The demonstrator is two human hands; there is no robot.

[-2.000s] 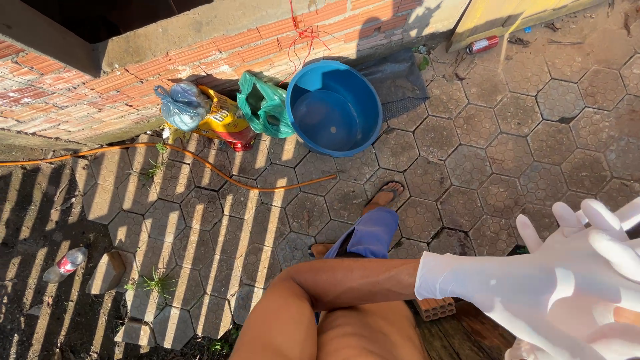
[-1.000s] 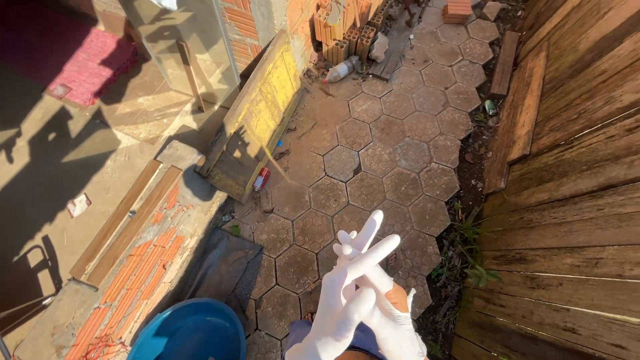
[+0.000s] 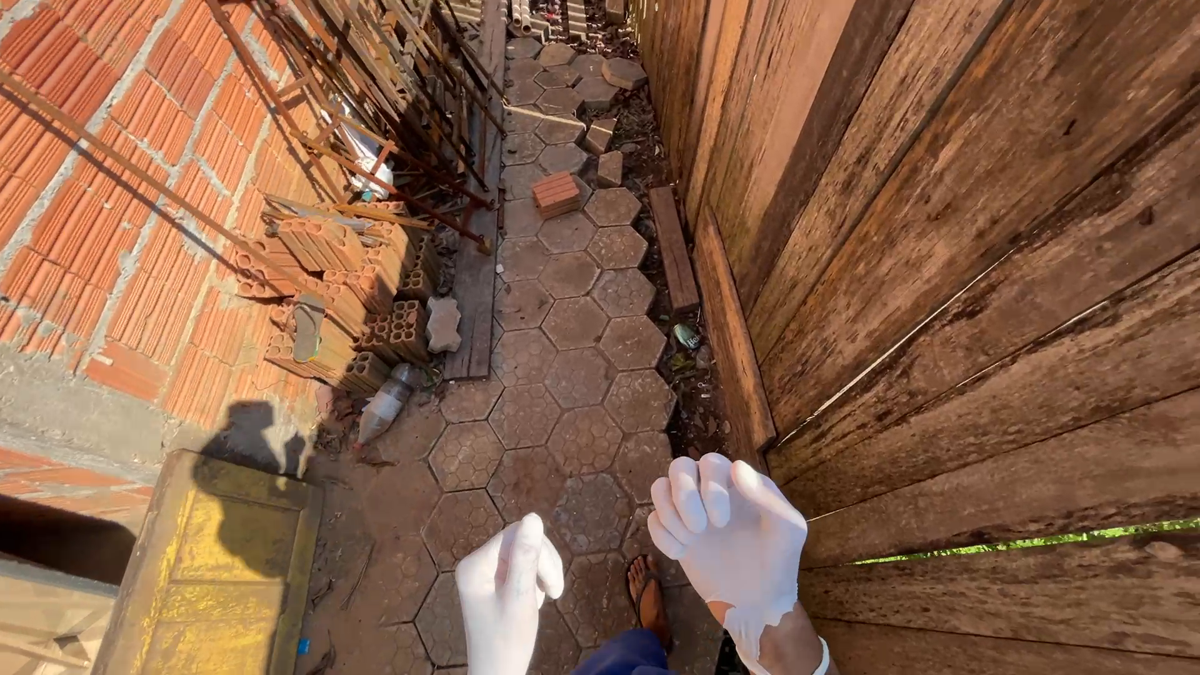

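Observation:
Both hands wear white gloves and are held apart above a path of hexagonal paving stones (image 3: 581, 427). My left hand (image 3: 509, 586) is at the bottom centre, its fingers curled in with nothing visible in them. To its right, my right hand (image 3: 731, 530) is raised with the palm in view and the fingers bent but spread, holding nothing. Its glove is rolled or bunched at the wrist, where bare skin shows. Between and below the hands, my foot in a flip-flop (image 3: 649, 595) stands on the pavers.
A wooden plank fence (image 3: 984, 328) runs along the right, a loose board (image 3: 736, 337) leaning at its base. Hollow clay bricks (image 3: 356, 291), rusty metal rods (image 3: 375, 94) and a plastic bottle (image 3: 386, 405) lie left. A yellow wooden panel (image 3: 225, 562) is lower left; one brick (image 3: 556, 194) sits ahead.
The hands, together with fingers crossed one second ago, are now apart. The view has swung from the blue tub and bags by the brick wall to the path along the fence.

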